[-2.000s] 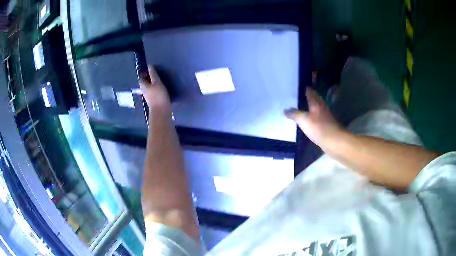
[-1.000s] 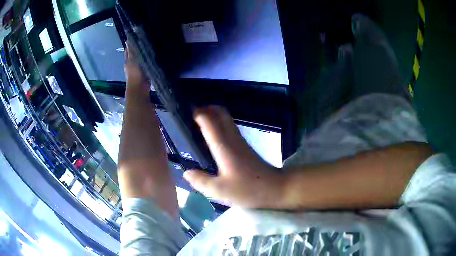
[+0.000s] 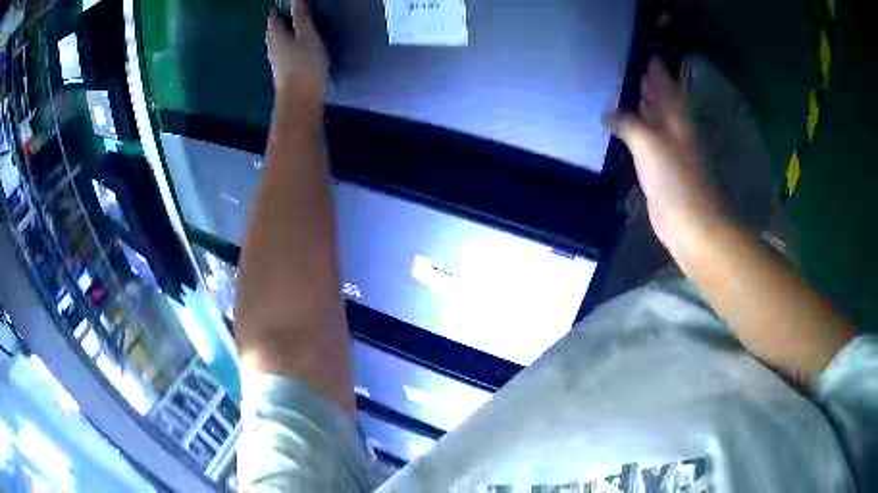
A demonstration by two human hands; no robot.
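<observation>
A grey closed laptop (image 3: 520,87) with a white paper label (image 3: 426,21) lies on a black foam mat (image 3: 462,149) at the top of the view, partly cut off by the frame. My left hand (image 3: 298,60) is at the left edge of the laptop and mat, fingertips dark and partly hidden. My right hand (image 3: 669,144) is at the right edge, thumb over the edge near the laptop's corner and fingers along the outer side. Both hands hold the mat by its sides. Whether it is raised cannot be told.
More labelled laptops (image 3: 501,279) on black mats lie in rows below and to the left. A green surface (image 3: 202,67) shows left of my left hand. A white rail (image 3: 159,154) and cluttered shelves (image 3: 77,279) are at far left. Yellow-black floor tape (image 3: 811,116) is at right.
The dark slab held steeply tilted between my hands a second ago is gone from that pose. My hands are now wider apart and higher, at a flat-looking laptop; my right hand moved up and right.
</observation>
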